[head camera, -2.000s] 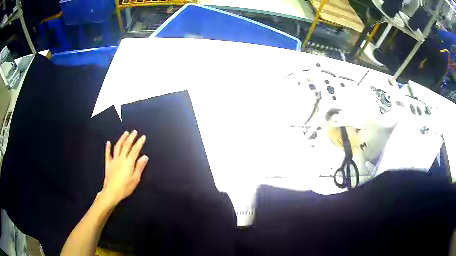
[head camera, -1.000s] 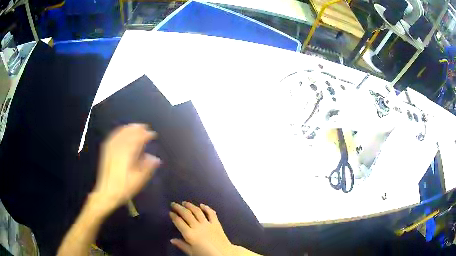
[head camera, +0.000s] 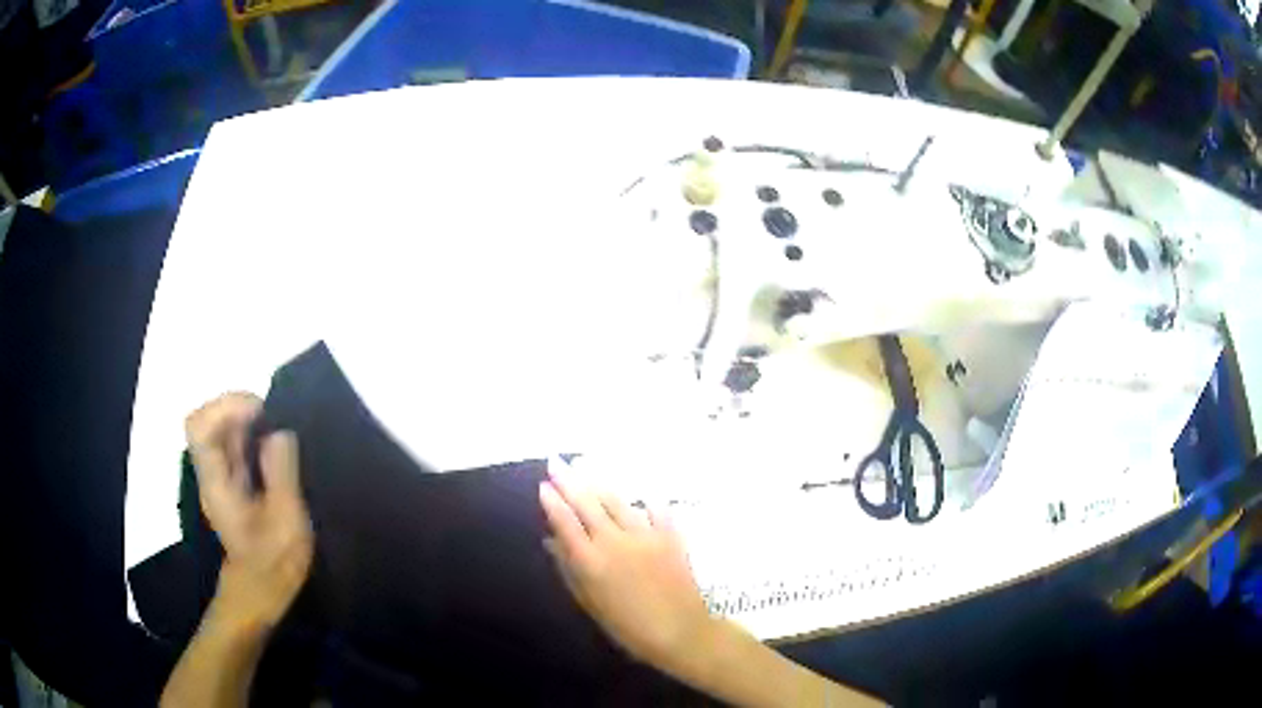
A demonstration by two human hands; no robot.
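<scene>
A dark fabric panel lies over the front left of the white sewing table. My left hand is curled around the panel's left part, and a corner of cloth stands up beside its fingers. My right hand lies on the panel's upper right corner, fingers together, pressing it on the table; whether it pinches the cloth is not visible. The off-white sewing machine is right of my hands. Its needle area is washed out by bright light.
Black shears lie under the machine arm. A white sheet hangs at the machine's right end. A printed ruler runs along the front edge. More dark cloth hangs at the left. A blue bin stands behind the table.
The panel has been drawn down and right over the table. My left hand has moved left and lower and taken hold of the cloth. My right hand has moved up to the panel's corner.
</scene>
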